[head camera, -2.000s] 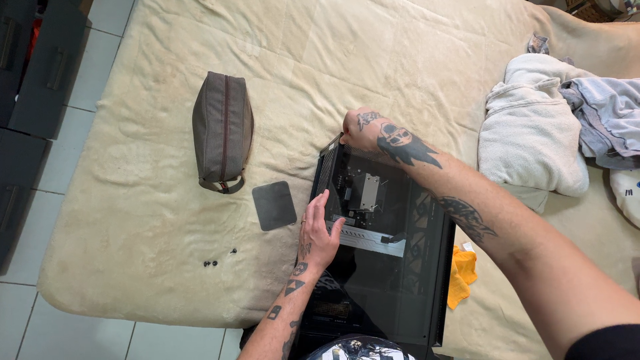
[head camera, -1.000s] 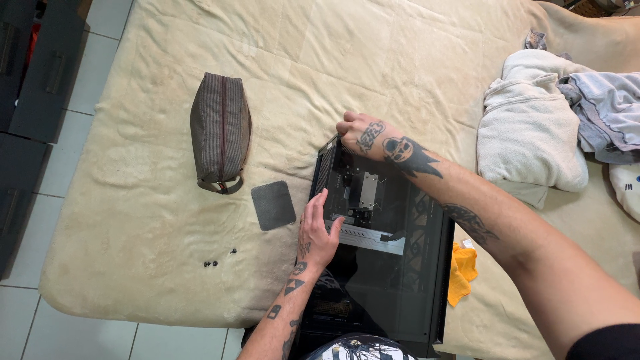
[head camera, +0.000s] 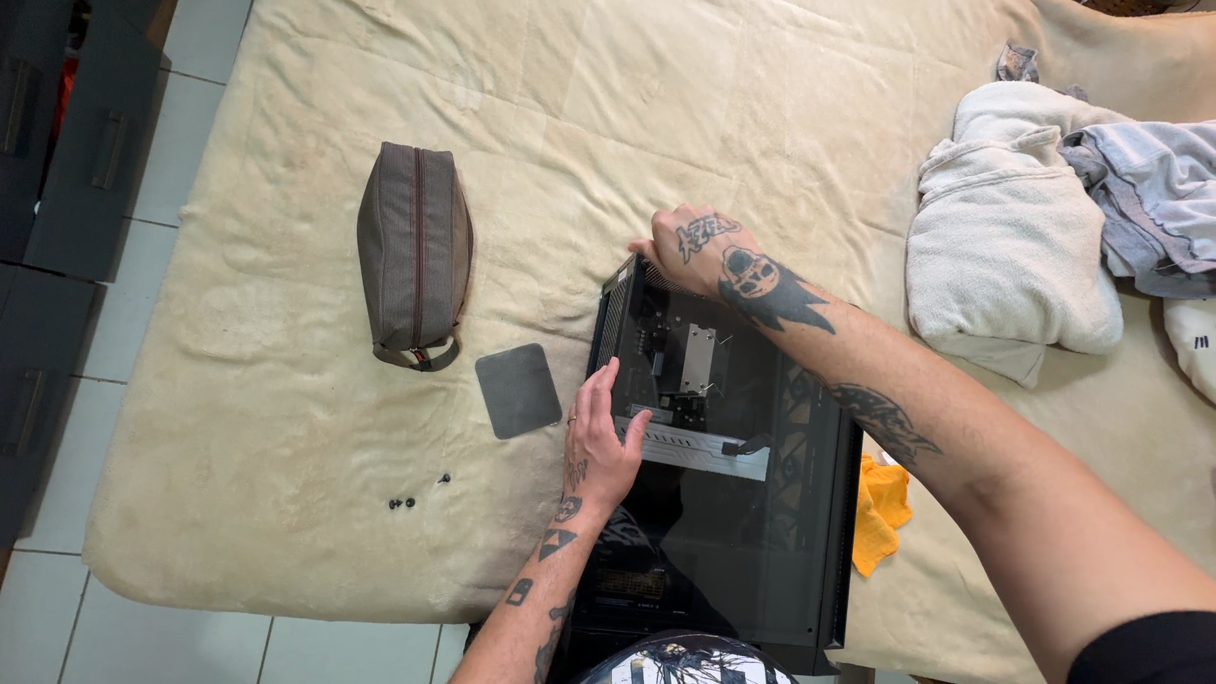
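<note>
A black computer case (head camera: 722, 560) with a dark see-through side panel lies on the bed in front of me. Through the panel show a motherboard with a silver heatsink (head camera: 699, 359) and a white graphics card (head camera: 703, 448). My left hand (head camera: 605, 442) rests with spread fingers on the case's left edge and panel. At the far upper corner of the case is my right hand (head camera: 698, 249), its fingers curled; whether it grips the corner or something small is hidden. Several small black screws (head camera: 402, 503) lie on the cover to the left.
A grey zippered pouch (head camera: 415, 252) and a dark square pad (head camera: 519, 390) lie left of the case on the beige bed cover (head camera: 285, 399). An orange cloth (head camera: 882, 513) touches the right side. Folded towels and clothes (head camera: 1012, 228) are at the right; drawers (head camera: 90, 171) stand at the left.
My right hand has shifted slightly at the far corner of the case, its fingers curled in a different pose. My left hand has stayed on the left edge.
</note>
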